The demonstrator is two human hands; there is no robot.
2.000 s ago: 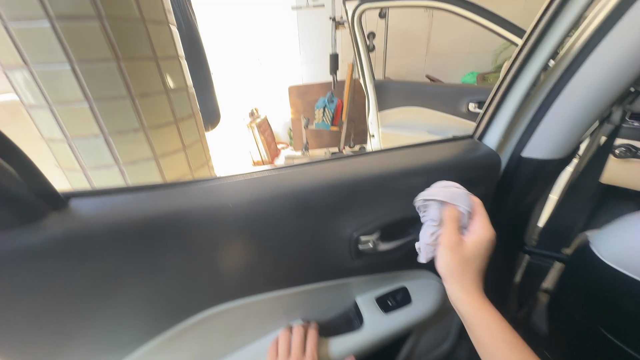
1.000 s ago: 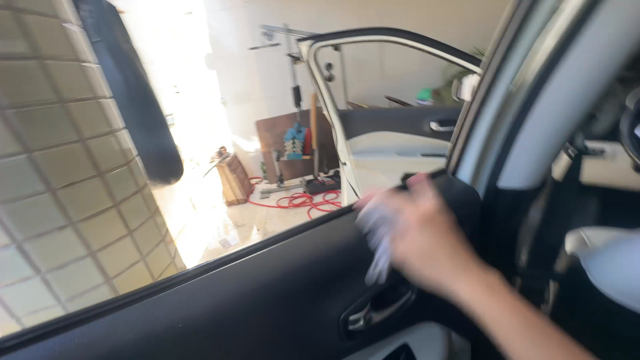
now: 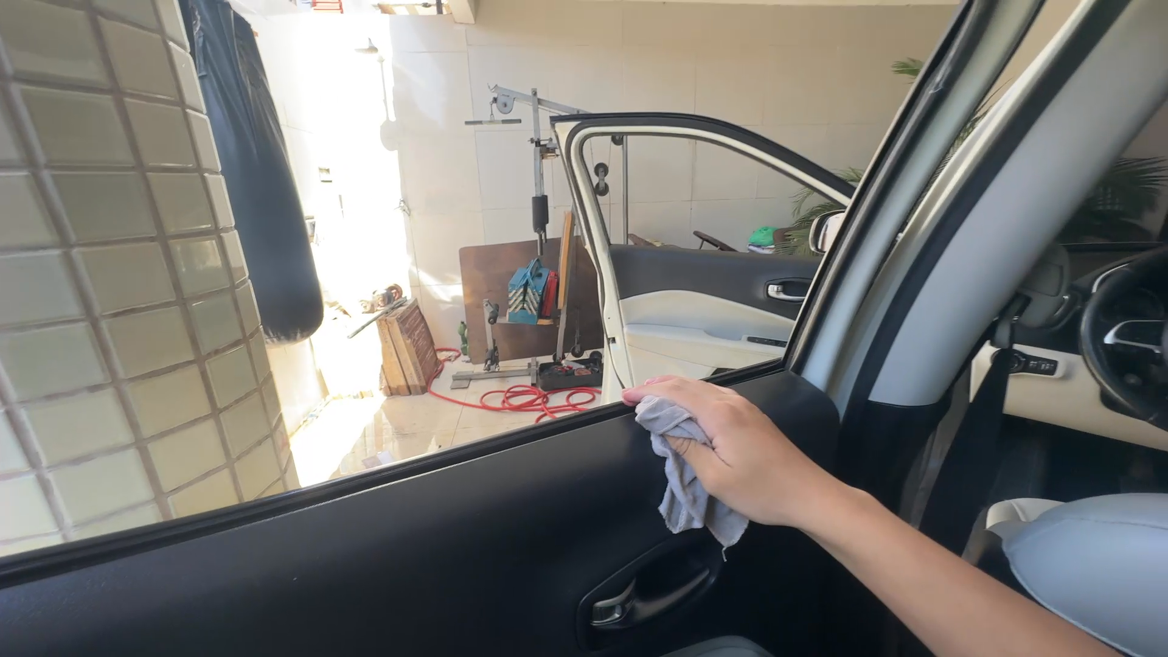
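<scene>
My right hand (image 3: 730,447) grips a crumpled grey cloth (image 3: 684,474) at the top edge of the black car door panel (image 3: 411,547), with the fingertips by the window sill. The cloth hangs down the panel's inner face. Below it sits the inner door handle (image 3: 613,607) with its chrome lever in a dark recess. My left hand is out of the frame.
A tiled column (image 3: 128,274) and a black punching bag (image 3: 260,182) stand outside at left. Beyond the window are another open car door (image 3: 712,315), a red hose (image 3: 520,399) and a blue toolbox (image 3: 527,290). At right are a seat (image 3: 1095,557) and the steering wheel (image 3: 1127,338).
My right hand has moved with the cloth from beside the door handle up to the panel's top edge. My left hand, at the armrest two seconds ago, has left the view.
</scene>
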